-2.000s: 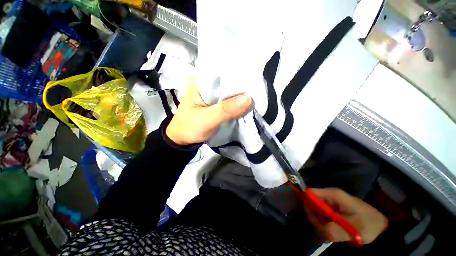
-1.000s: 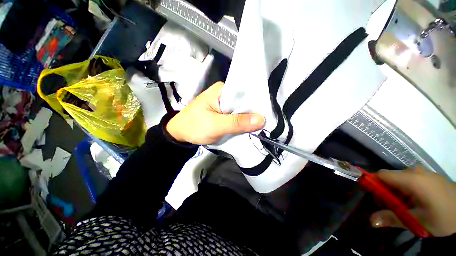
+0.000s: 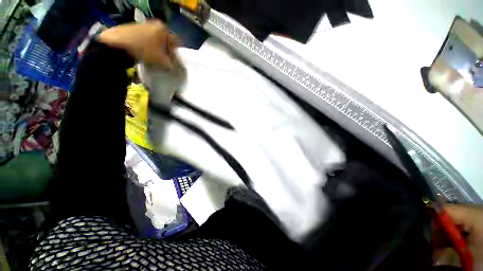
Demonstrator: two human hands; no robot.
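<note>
A white panel with black stripes [image 3: 259, 127] hangs from my left hand [image 3: 151, 46] at the upper left, stretched across my lap and blurred by motion. My left fingers are closed on its upper left end. My right hand [image 3: 462, 233] is at the lower right edge, partly cut off by the picture's rim. It holds the red-handled scissors [image 3: 450, 233], whose dark-looking blade points up and left over the table edge, apart from the cloth.
Black garment pieces [image 3: 296, 16] lie on the white table at the top. A measuring strip [image 3: 339, 98] runs along the table's edge. The sewing machine [image 3: 461, 74] is at upper right. A yellow bag [image 3: 136, 116], partly covered, and blue crates [image 3: 47, 58] are at left.
My left hand has moved up and left, carrying the striped panel off the table. The scissors have come away from the cloth to the lower right. Black pieces now show more fully at the top.
</note>
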